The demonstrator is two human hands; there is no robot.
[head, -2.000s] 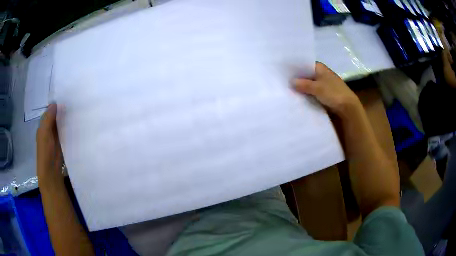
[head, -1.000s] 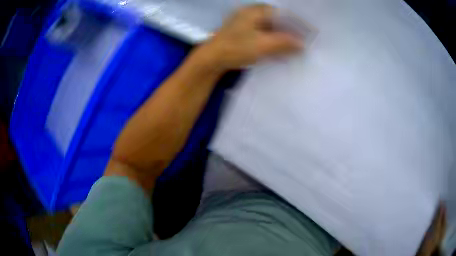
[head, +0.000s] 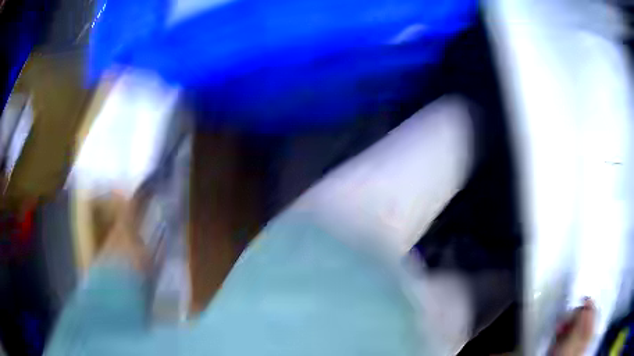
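The view is strongly blurred. A large white sheet (head: 570, 167) stands along the right side, curved and nearly upright. My right hand (head: 580, 330) is at its lower part, cut off by the bottom edge, with fingertips closed on the sheet. My left hand (head: 122, 226) is at the far left, small and blurred, beyond the green sleeve. A bright white thing (head: 125, 132) lies just above the left hand; whether the hand grips it cannot be told.
A large blue bin (head: 299, 55) spans the top. A brown surface, possibly a carton (head: 222, 208), is left of centre below it. Another brown surface (head: 45, 132) shows at far left. My green clothing and pale-clad leg fill the lower middle.
The view has swung left and down, bringing the blue bin across the top. My left hand has left the large sheet and moved to the far left. The sheet is now at the right side.
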